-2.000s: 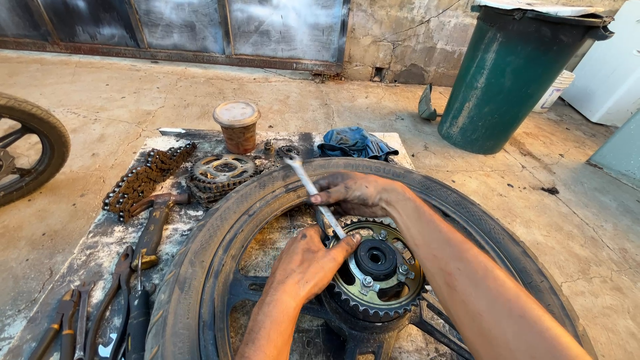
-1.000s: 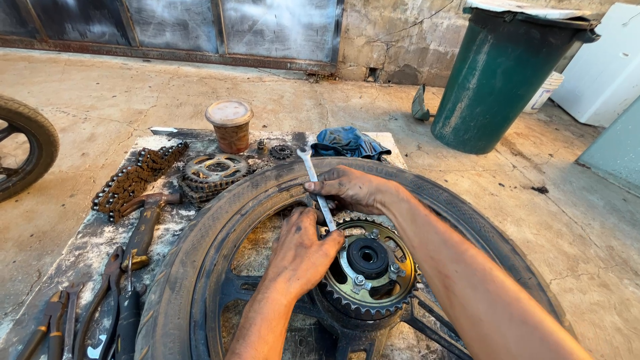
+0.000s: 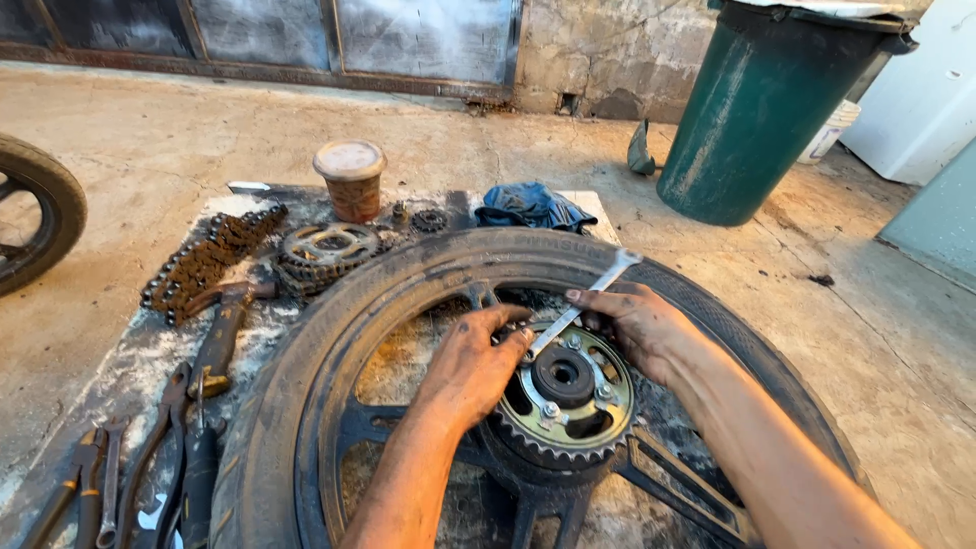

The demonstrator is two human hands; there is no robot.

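A motorcycle wheel with its tyre [image 3: 286, 412] lies flat, a toothed rear sprocket [image 3: 568, 438] bolted to its hub. Across the sprocket's upper left slants a combination wrench [image 3: 568, 316], its ring end at a sprocket bolt and its open end over the tyre. My right hand [image 3: 640, 324] grips the wrench's shaft between thumb and fingers. At the ring end is my left hand [image 3: 476, 358], its thumb against the wrench and its index finger stretched out above the sprocket's edge. Whether the ring sits fully on the bolt is hidden by the thumb.
Left of the wheel lie a rusty chain [image 3: 210, 263], a hammer [image 3: 221, 335], pliers [image 3: 164, 442] and a small wrench [image 3: 112, 473]. Beyond it stand an old sprocket [image 3: 332, 248], a lidded cup [image 3: 352, 183] and a blue cloth [image 3: 534, 206]. A green bin [image 3: 751, 114] is farther back.
The wrench has swung clockwise from a steep leftward slant, so its open end now points up and right. My right hand has moved right with it.
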